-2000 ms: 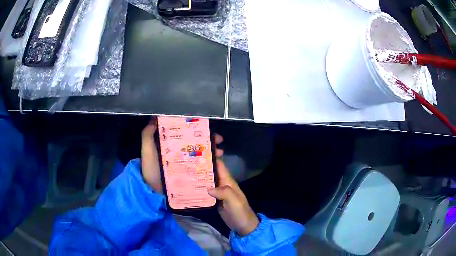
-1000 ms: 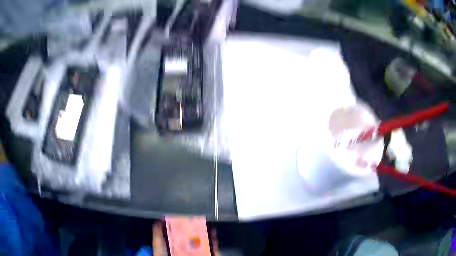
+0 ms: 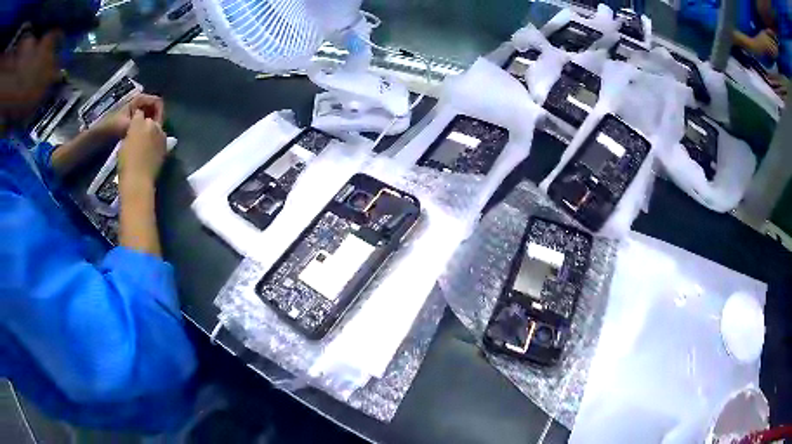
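Observation:
Neither of my hands is in the picture. Nearest in front of me, a black phone half-assembly (image 3: 343, 256) lies open side up and slanted on white foam sleeve (image 3: 391, 299) and bubble wrap (image 3: 300, 368). Its shield area looks bright white. To its right, another phone half-assembly (image 3: 538, 290) lies on bubble wrap, with a flat silver-and-white shield area. The white paste tub (image 3: 741, 414) is cut off at the bottom right corner, with part of a red handle (image 3: 775, 436) beside it.
A person in a blue smock (image 3: 87, 286) sits at the left, hands over small parts. A white desk fan (image 3: 269, 30) stands at the back. More phone half-assemblies (image 3: 599, 169) lie in foam sleeves. White paper (image 3: 677, 321) with a tub lid (image 3: 743, 325) is at the right.
The view has swung left and up. The smartphone and my hands, seen earlier at the bench edge, have left the picture. The fan and the neighbouring person have come into view.

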